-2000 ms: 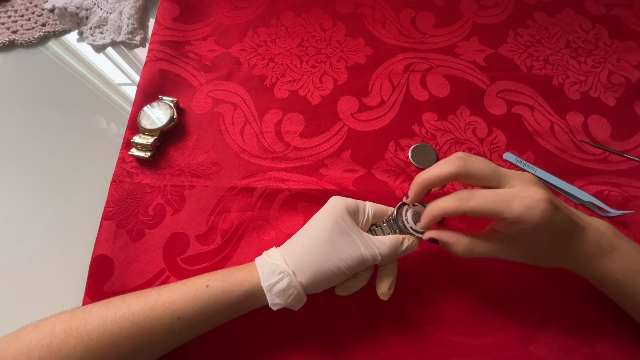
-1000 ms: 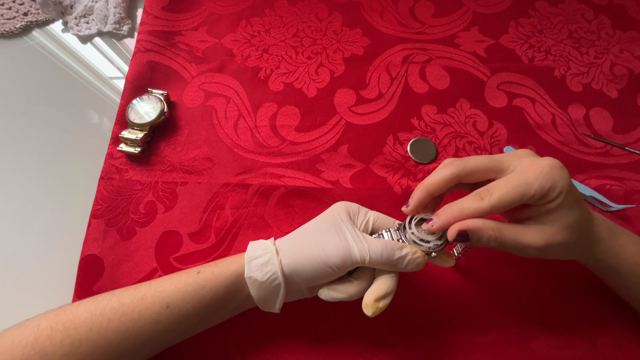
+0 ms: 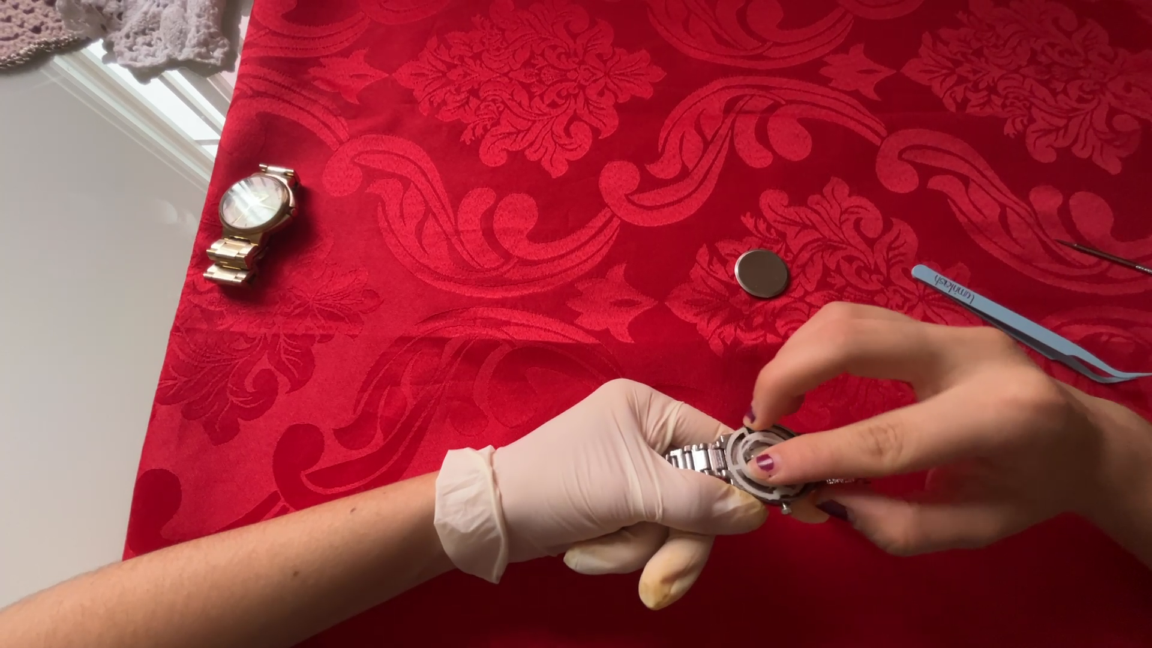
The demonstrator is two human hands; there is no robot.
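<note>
My left hand [image 3: 612, 477], in a white latex-like glove with yellowish fingertips, grips a silver wristwatch [image 3: 702, 459] by its metal link band and case. The case lies open side up, and a pale ring-shaped part [image 3: 743, 450] shows in it. My right hand [image 3: 936, 423], bare with dark nail polish, has its index fingertip pressed on the middle of the case. Another finger touches the upper rim, and the thumb is at the lower right by the band. The fingers hide part of the case. Above the hands a round metal disc [image 3: 761, 274] lies on the cloth.
A gold-toned wristwatch [image 3: 256, 205] lies at the left edge of the red patterned tablecloth [image 3: 504, 360]. Blue tweezers [image 3: 1017, 326] and a thin pointed tool [image 3: 1107, 256] lie at the right. Crocheted cloth [image 3: 162, 31] rests on the white surface [image 3: 81, 297] at the upper left.
The right index finger has come down onto the middle of the watch case. The right hand has shifted slightly, so more of the tweezers shows than one second ago.
</note>
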